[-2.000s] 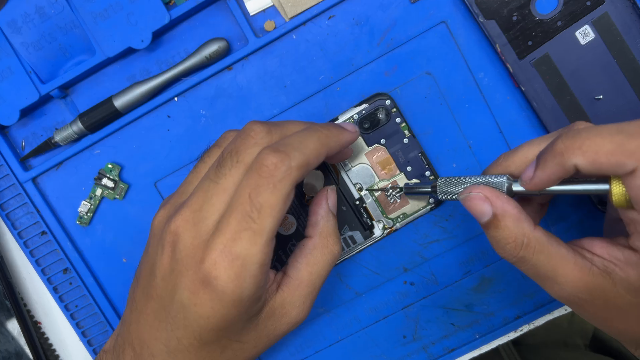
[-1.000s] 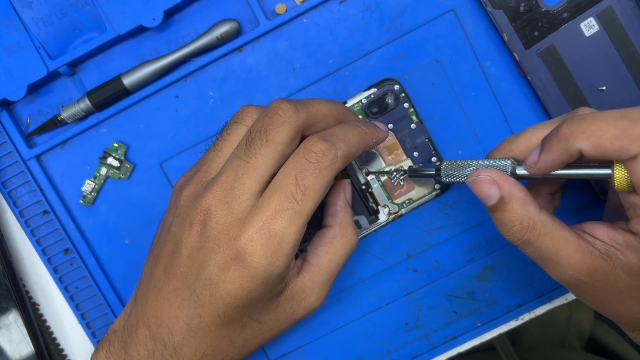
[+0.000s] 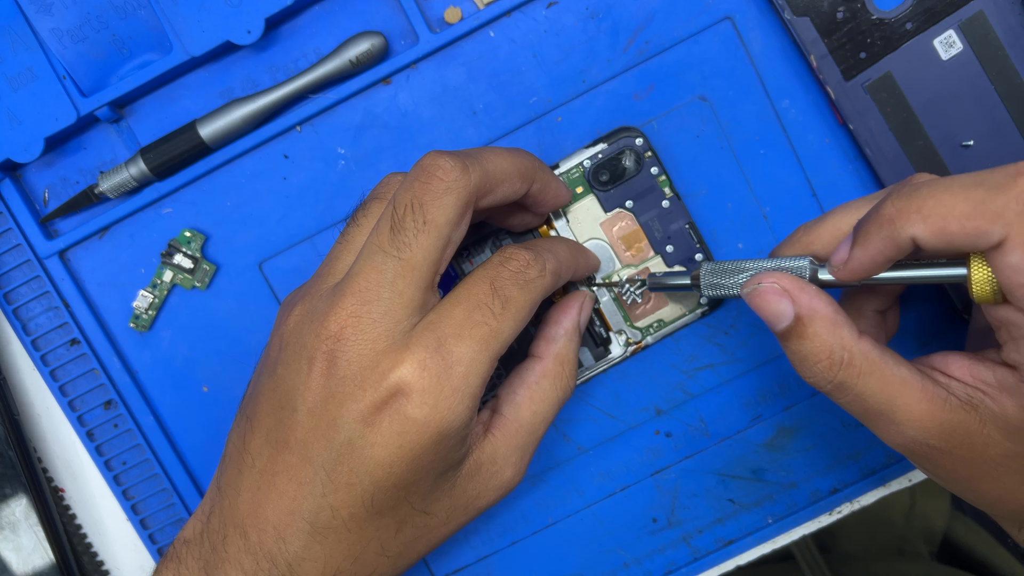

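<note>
An opened smartphone [image 3: 676, 216] lies tilted on a blue repair mat, its camera end at the upper right. My left hand [image 3: 416, 344] covers its lower part, thumb and index fingertips close together at the screwdriver's tip; whether they pinch anything is hidden. My right hand [image 3: 904, 320] grips a precision screwdriver [image 3: 756, 277] with a knurled metal shaft and a yellow end. Its thin tip reaches the phone's middle, beside my left fingertips. Several small screws [image 3: 632, 290] lie in a cluster on the copper-coloured patch under the shaft.
A small green circuit board [image 3: 174, 276] lies on the mat at the left. A grey and black pen-like tool [image 3: 232, 120] rests in the mat's upper tray [image 3: 400, 68]. At the upper right lies a dark blue phone back cover [image 3: 912, 96] with a tiny screw [image 3: 967, 144] on it.
My left index fingertip has moved from near the camera side to beside the screwdriver's tip, close to my thumb. My right hand still holds the screwdriver over the phone.
</note>
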